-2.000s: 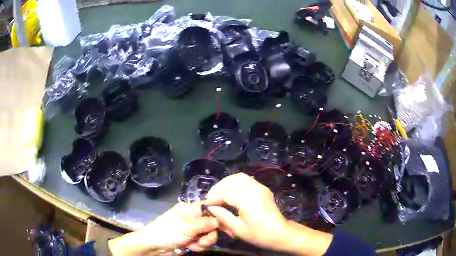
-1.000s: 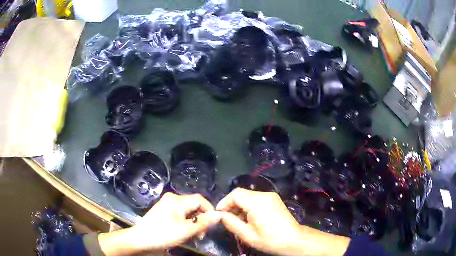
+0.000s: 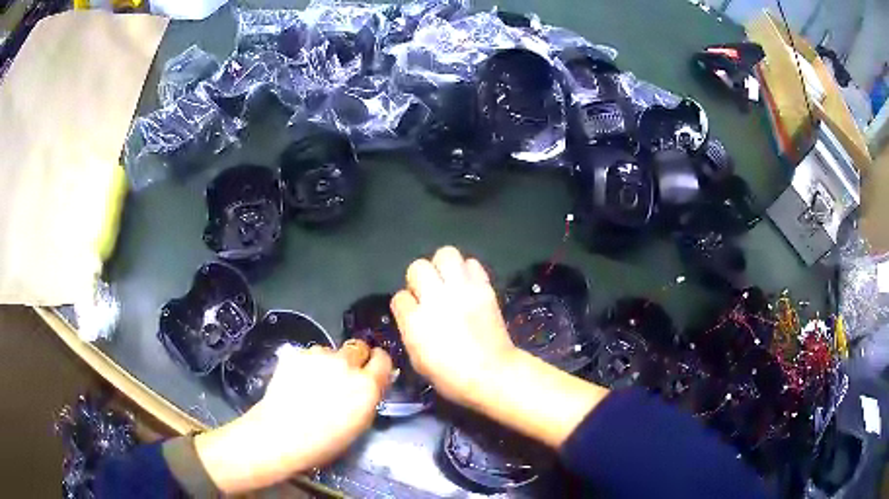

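A glossy black housing point(image 3: 368, 314) stands open side up between my hands, partly covered by them. My left hand point(image 3: 307, 409) is at its near left side, with fingers bent together over its opening; whether a small part is between them is hidden. My right hand point(image 3: 456, 322) lies over its right side, fingers curled and pointing away from me; its thumb and grip are hidden. Another open housing point(image 3: 268, 356) is partly behind my left hand. One more housing point(image 3: 492, 458) lies below my right forearm.
Housings with red leads point(image 3: 546, 317) stand at the right, beside a red and yellow wire pile point(image 3: 811, 356). More housings point(image 3: 244, 210) stand at the left. Clear wrap point(image 3: 331, 68) and black parts lie at the back. A grey metal box point(image 3: 814, 203) and cardboard point(image 3: 78, 146) flank the green bench.
My hands were together at the near edge; they have moved apart and forward onto the housing. The right hand has moved farther forward. The camera view has also shifted.
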